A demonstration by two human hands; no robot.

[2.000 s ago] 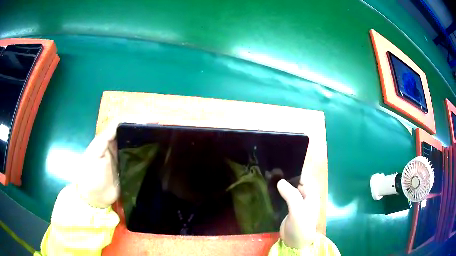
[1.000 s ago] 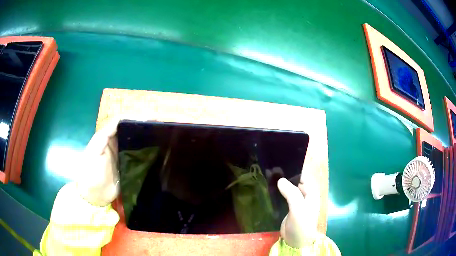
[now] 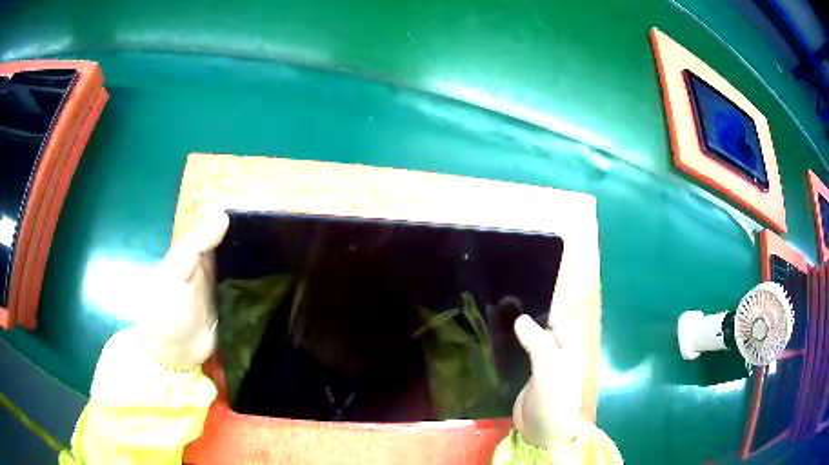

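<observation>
A tablet with a dark glossy screen facing up is in front of me, over a foam pad that looks pale at the back and orange-red at the front. The screen reflects yellow-green sleeves. My left hand holds the tablet's left edge, with a fingertip at the upper left corner. My right hand holds the right edge, with the thumb over the screen's right side. The fingers under the tablet are hidden. I cannot tell whether the tablet touches the pad.
A foam tray stack with dark tablets stands at the left. A white desk fan stands at the right, beside more foam trays with dark tablets. Beyond, a lit tablet lies on a foam pad on the green conveyor belt.
The lit tablet and its pad on the belt have moved a little up and left. My left fingertip has moved onto the tablet's upper left corner. Both hands still hold the tablet.
</observation>
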